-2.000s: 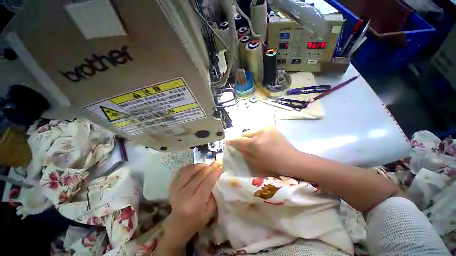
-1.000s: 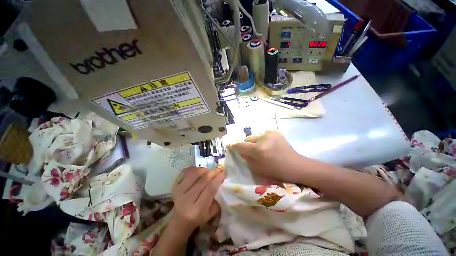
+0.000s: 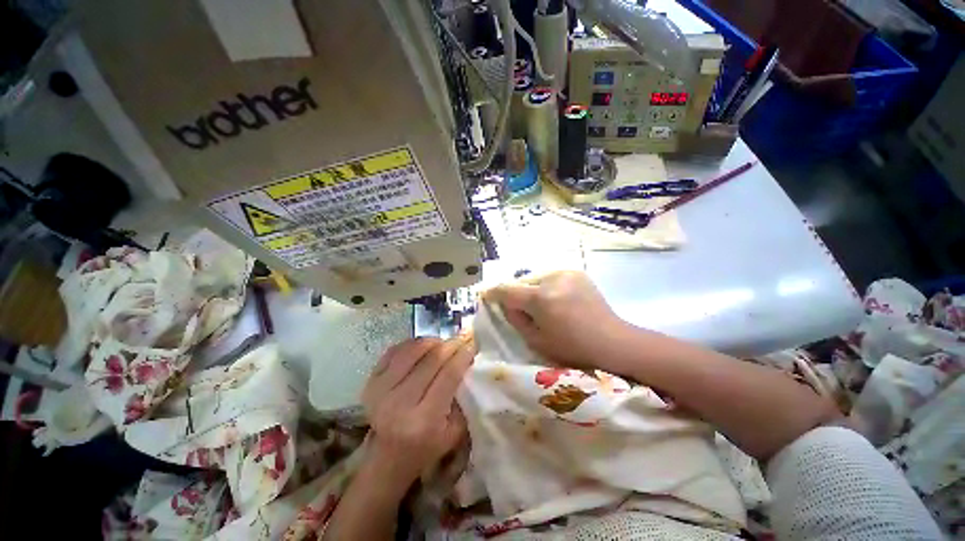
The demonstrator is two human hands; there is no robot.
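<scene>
The cream floral garment piece (image 3: pixel 593 449) runs from the needle area down over the lap. My left hand (image 3: pixel 418 396) holds its edge just in front of the presser foot area (image 3: pixel 450 309). My right hand (image 3: pixel 550 317) pinches the cloth to the right of the needle, fingers bent. The beige sewing machine head (image 3: pixel 307 137) with "brother" on it leans over the upper left. The needle tip is too small and bright to make out. The metal needle plate shows partly beside my left fingertips.
Thread cones (image 3: pixel 572 143) and the control box (image 3: pixel 645 90) stand behind the needle. Dark snips (image 3: pixel 624 217) and a red-brown stick (image 3: pixel 707 188) lie on beige cloth at right. Floral heaps (image 3: pixel 148 328) lie left and at far right (image 3: pixel 910 338). A blue crate (image 3: pixel 847 122) is at the back right.
The machine head has shifted slightly right in view since the earliest frame. Both hands stay on the cloth near the needle with only small shifts.
</scene>
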